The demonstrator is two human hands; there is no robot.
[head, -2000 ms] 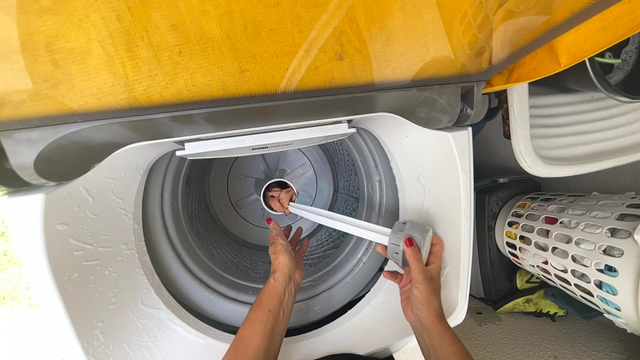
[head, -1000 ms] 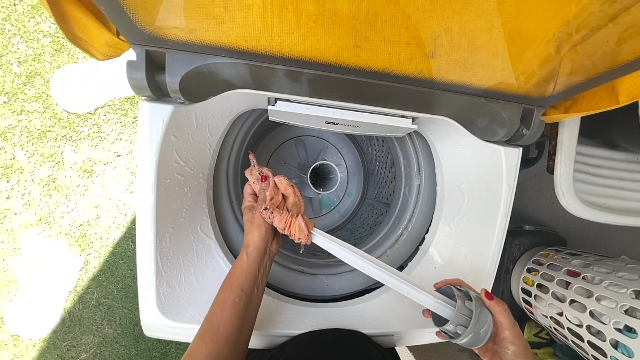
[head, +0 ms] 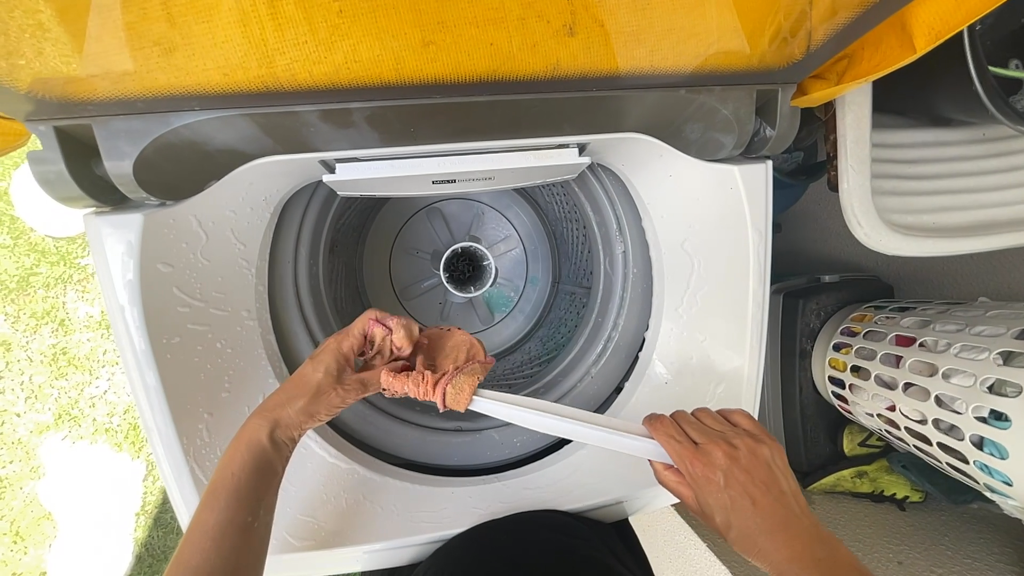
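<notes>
My left hand [head: 344, 368] grips a bunched, wet-looking orange-pink cloth [head: 436, 364] above the near left part of the drum. The cloth is gathered around one end of a long white plastic shaft [head: 560, 424]. My right hand [head: 712, 464] is closed around the shaft's other end, over the washer's near right rim; the grey cap seen before is hidden. Below lies the grey drum [head: 584, 320] of a top-loading washing machine [head: 704, 264], with a round white-rimmed opening [head: 468, 270] at its centre and a little bluish liquid or residue beside it.
A white dispenser drawer front [head: 456, 178] juts over the drum's far edge. Behind it stands the raised lid [head: 400, 48], with yellow fabric showing. At right are a perforated white laundry basket [head: 928, 392] with clothes, a white tub [head: 856, 184] and yellow-green shoes [head: 872, 476]. Grass lies at left.
Two seconds ago the shaft and cloth reached over the drum's central opening; now they are nearer me. My right hand has moved from the grey cap onto the shaft. The view has shifted.
</notes>
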